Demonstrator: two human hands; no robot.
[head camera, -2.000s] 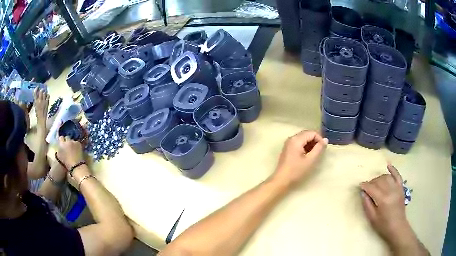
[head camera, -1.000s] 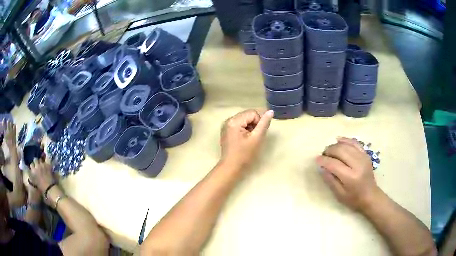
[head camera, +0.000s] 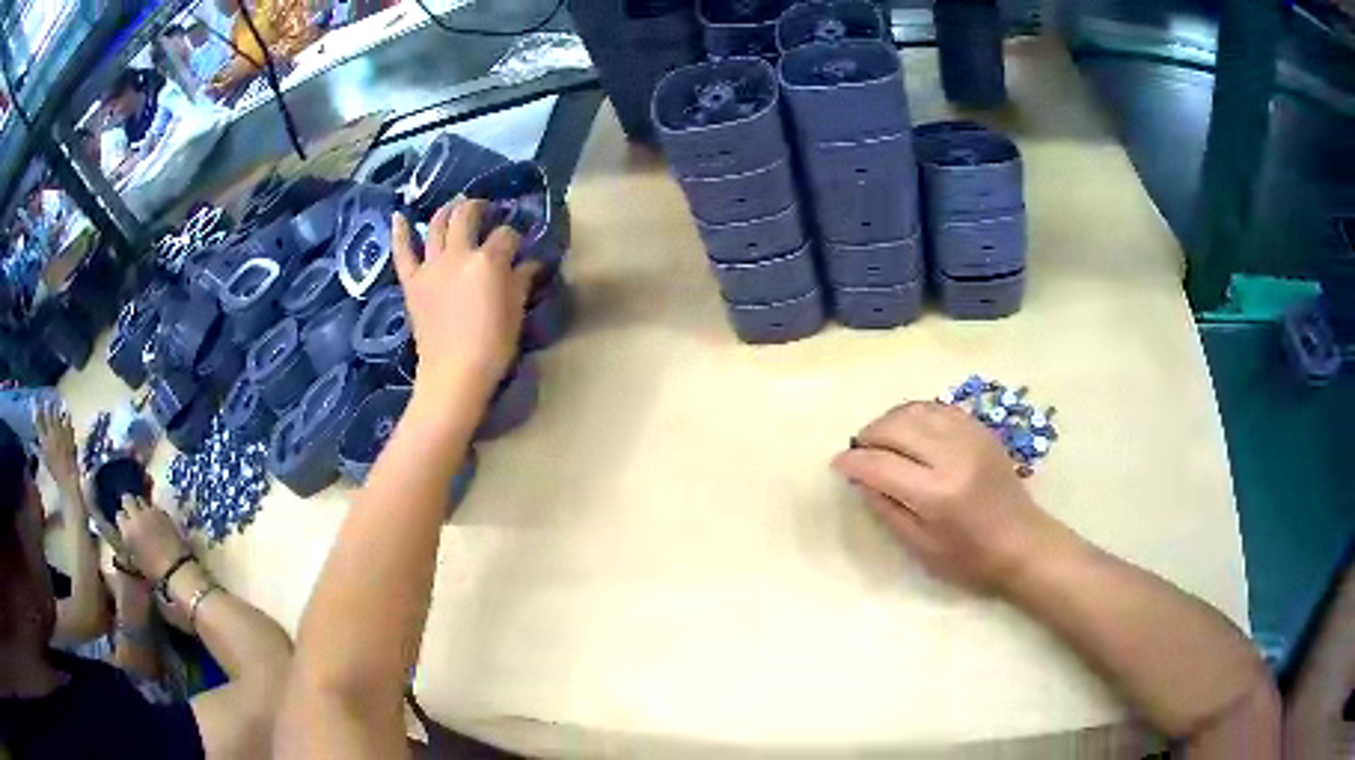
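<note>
Dark grey plastic housings (head camera: 305, 413) lie in a heap at the left. My left hand (head camera: 464, 290) is over the heap's right side, fingers spread at the rim of an open housing (head camera: 513, 190); its fingertips are partly hidden, and no firm grip shows. My right hand (head camera: 944, 483) is low over the table, thumb and forefinger pinched on a small dark piece, likely a small fitting (head camera: 855, 443), mostly hidden by the fingers. A small pile of silver-and-white fittings (head camera: 1018, 420) lies just behind my right hand.
Columns of stacked housings (head camera: 765, 238) stand at the back middle, with a shorter stack (head camera: 976, 223) to their right. Another worker's arm (head camera: 223, 616) is at the left, beside a larger pile of fittings (head camera: 219, 478). The tan table (head camera: 669, 594) has a curved right edge.
My left hand has moved from the table's middle leftward onto the heap and its fingers have opened. My right hand has come away from the fittings pile, with a small dark piece showing.
</note>
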